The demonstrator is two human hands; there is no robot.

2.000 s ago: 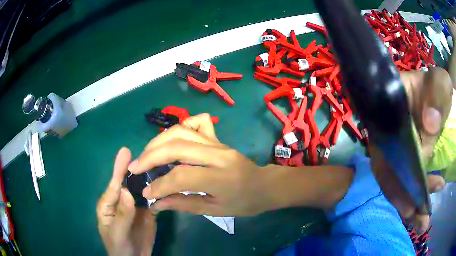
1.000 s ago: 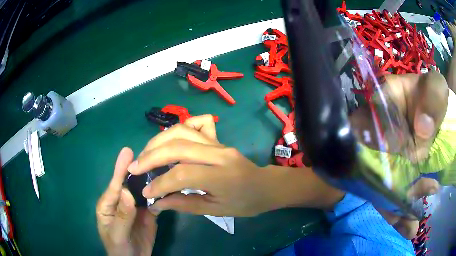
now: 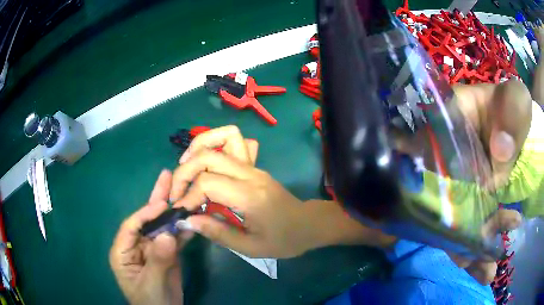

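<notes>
A small black device housing is tilted between my two hands at the lower left. My left hand holds its left end between thumb and fingers. My right hand has its fingertips closed at its right end, hiding part of it. A red part, apparently of a clamp, shows under my right hand; whether I grip it is unclear. A white wipe shows its corner below my right hand. A red clamp with a black block lies behind; another clamped unit is partly hidden by my right hand.
A large glossy dark object fills the right foreground, with another person's hand behind it. Red clamps are piled at the back right. A whitish bottle and white paper strips are at left.
The housing has tilted and my fingers have shifted around it. A red part now shows under my right hand. The glossy dark object has moved left, covering more clamps.
</notes>
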